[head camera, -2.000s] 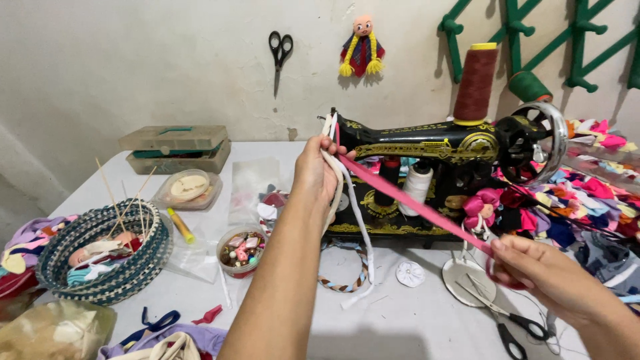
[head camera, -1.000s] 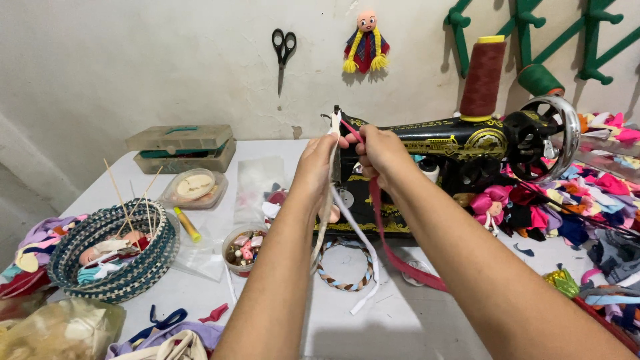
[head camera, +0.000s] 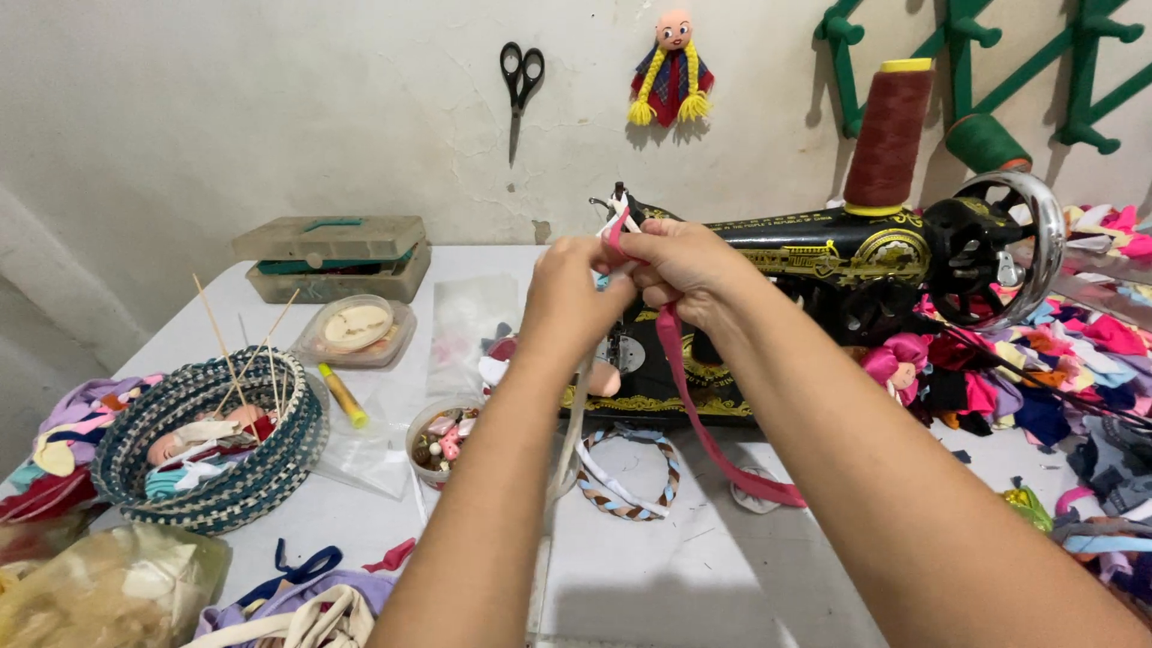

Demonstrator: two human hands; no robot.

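White and pink fabric strips hang from the needle-end top of a black sewing machine [head camera: 810,252]. Close below that point, my left hand [head camera: 576,292] grips the white strips [head camera: 580,396], whose ends drop past my wrist. My right hand [head camera: 688,270] touches it from the right, fingers closed on the pink fabric strip [head camera: 688,396], which hangs down to the table. The fingertips of both hands meet and partly hide the strips. A braided ring [head camera: 589,490] in brown, blue and white lies on the table below.
At left stand a woven basket [head camera: 117,477] with sticks and scraps, a plastic box [head camera: 333,261] and a tub of beads [head camera: 423,454]. Fabric scraps [head camera: 990,387] are heaped at right. Scissors [head camera: 517,90] and a doll [head camera: 670,76] hang on the wall.
My right hand has come from the far right, where it held the pink strip stretched out, to beside my left hand. The pink strip now hangs down slack.
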